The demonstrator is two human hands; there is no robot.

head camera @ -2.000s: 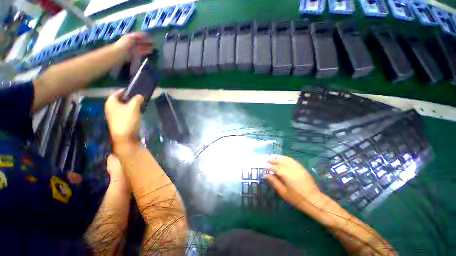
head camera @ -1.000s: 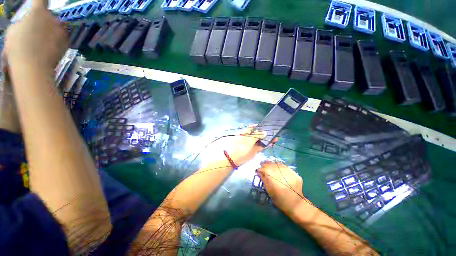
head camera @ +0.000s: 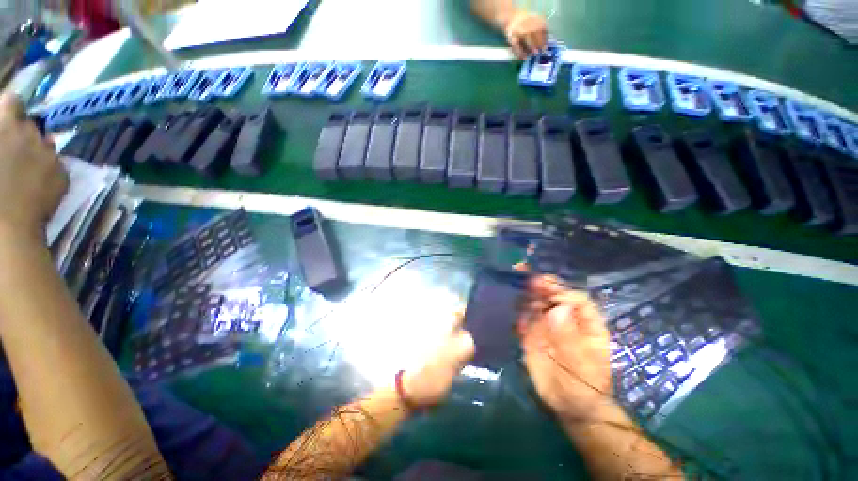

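Observation:
My left hand (head camera: 437, 369), with a red string at the wrist, holds a dark housing (head camera: 494, 318) upright in front of me. My right hand (head camera: 567, 343) is at the housing's upper right side, fingertips bent near its top end. The fingertips are blurred, and I cannot tell whether they hold a small pad. The window of this housing cannot be made out. A few pieces of the die-cut sheet in use (head camera: 480, 373) show just below the housing, in the glare. Another dark housing (head camera: 318, 252) lies on the mat to the left.
Spare die-cut sheets (head camera: 673, 352) fan out at right; neighbour's sheets (head camera: 188, 315) lie at left. Housings (head camera: 522, 160) stand in a row beyond the pale edge strip (head camera: 395, 218), with blue frame parts (head camera: 640, 89) behind. A neighbour's arm (head camera: 71, 348) is at left; another person's hand (head camera: 527, 36) touches a blue frame.
The held housing has moved down and turned more upright. My right hand has risen from the die-cut sheet to the housing's top end. A hand has appeared opposite at the blue frames.

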